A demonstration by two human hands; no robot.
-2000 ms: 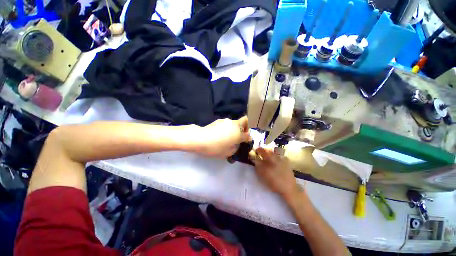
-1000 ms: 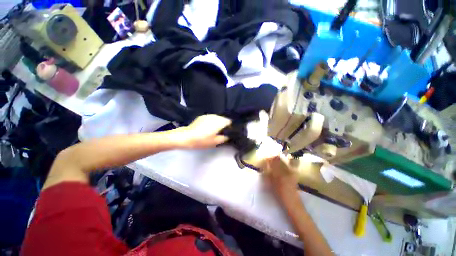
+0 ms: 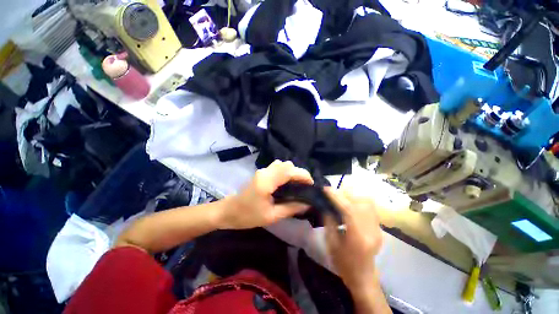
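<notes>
My left hand and my right hand hold a black cloth piece between them, over the table's front edge. Its outline is blurred, and my fingers hide part of it. Black and white garment panels lie heaped behind my hands. The sewing machine stands to the right of my hands, with its lit needle area apart from the held cloth. A small shiny object shows at my right fingers; I cannot tell what it is.
A second machine, a pink bottle and a blue thread tray stand on the table. A white scrap, yellow-handled tool and green snips lie right. Fabric pieces are at far left.
Both hands have moved from beside the needle toward my body and now hold the black cloth together. The view has shifted left, showing more of the fabric at the left.
</notes>
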